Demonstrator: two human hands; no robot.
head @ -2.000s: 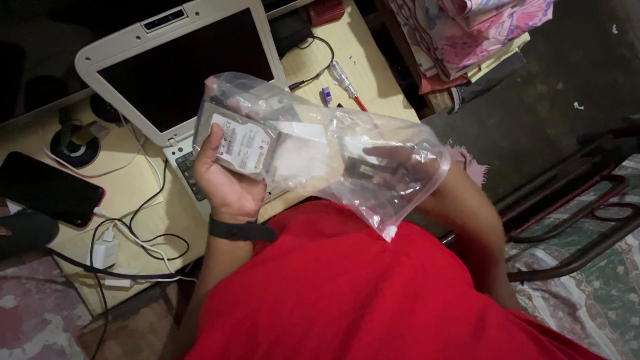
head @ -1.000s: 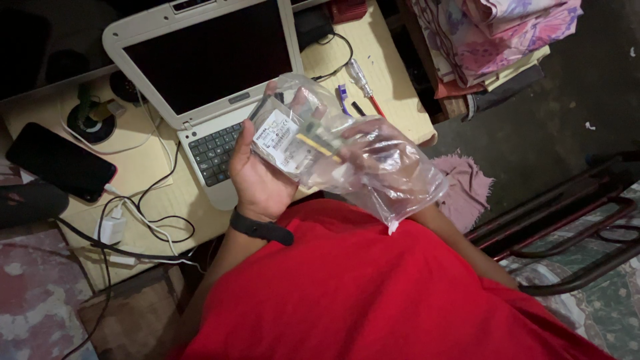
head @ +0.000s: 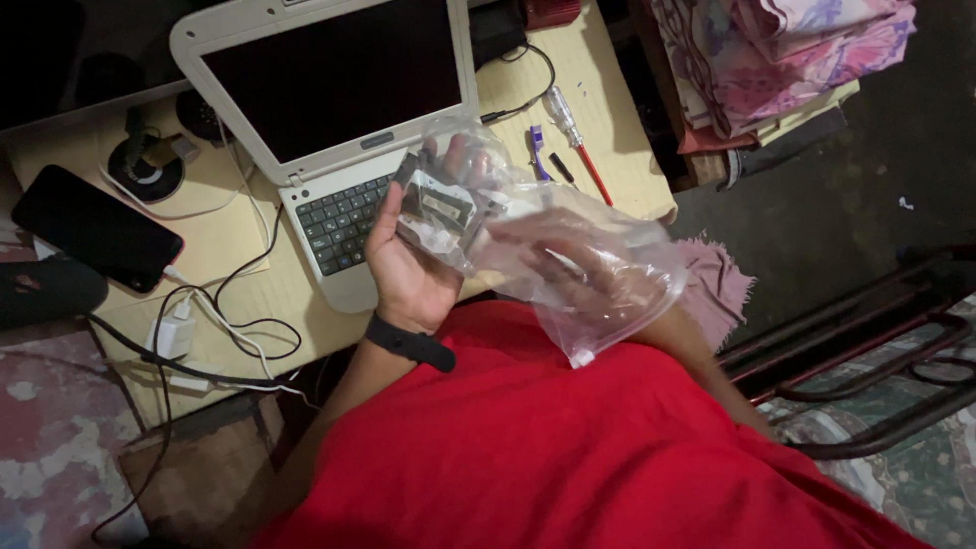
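Observation:
My left hand [head: 415,267], with a dark band on its wrist, supports a clear plastic zip bag [head: 610,282] from below. Inside the bag, over my left fingers, lies a hard drive [head: 435,206] with a dark and silvery face. My right hand [head: 564,248] is inside the bag, seen blurred through the plastic, its fingertips close to the drive; whether it holds anything cannot be told. The bag's slider end hangs over the red shirt. Behind my left hand stands an opened laptop [head: 351,221] with a dark screen.
Right of the laptop lie a clear-handled screwdriver [head: 572,130], a purple toothbrush-like tool [head: 538,152] and a short black piece [head: 562,166]. At left are a phone [head: 95,229], a charger [head: 171,335] and tangled cables. Folded cloths [head: 801,69] are stacked at upper right; a metal frame [head: 862,381] stands at right.
The labelled face of the drive showed before; a darker face with a small pale patch shows now. My right hand has moved about inside the bag.

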